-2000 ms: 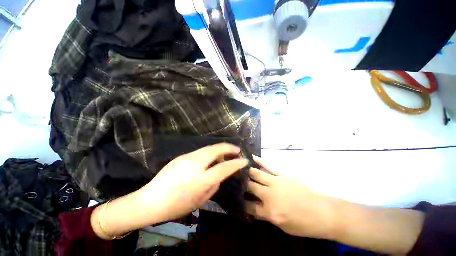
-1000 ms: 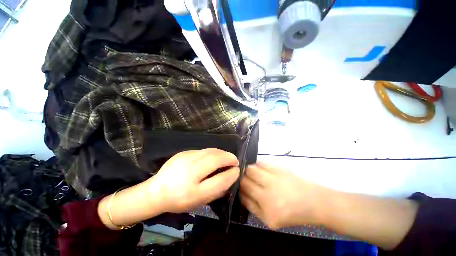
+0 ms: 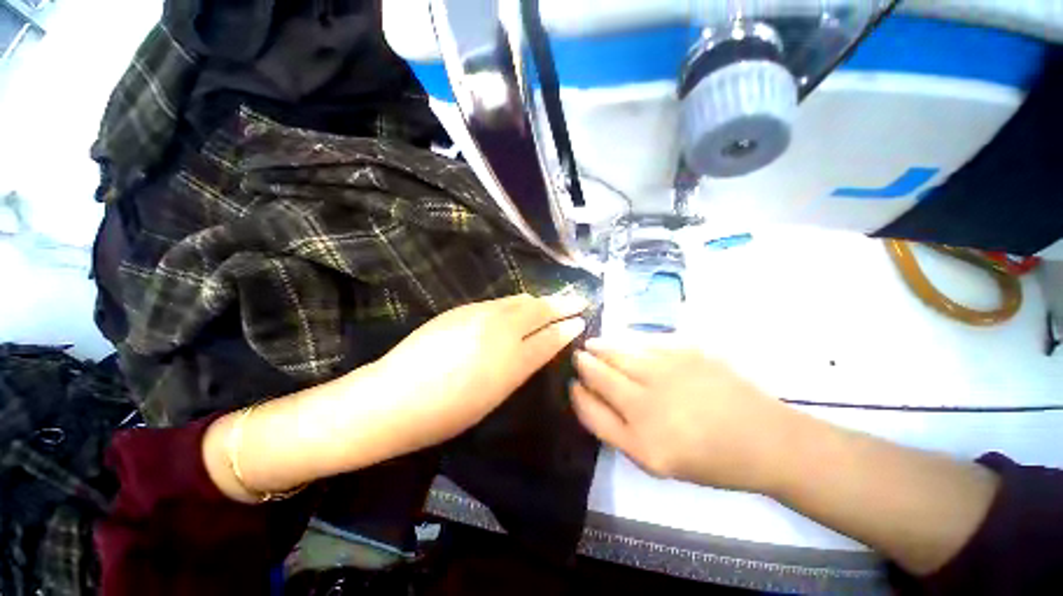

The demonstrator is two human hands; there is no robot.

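Note:
The dark plaid garment lies bunched left of the needle area, its right edge under the presser foot. Plain black fabric hangs from it over the table's front edge. My left hand presses the cloth edge with its fingertips just in front of the foot. My right hand pinches the same edge slightly nearer to me, fingertips close to the left ones. The needle tip is hidden by glare and metal parts. A translucent blue-grey piece sits right of the foot.
The white machine head with its grey knob stands above. Curved shiny metal crosses near the camera. Scissors with an orange-yellow handle lie right. A graduated strip runs along the front edge. Another dark garment heap is lower left.
Both hands have moved up the cloth edge to the presser foot. The black fabric now hangs longer below them. The view has shifted, so the machine head looks larger.

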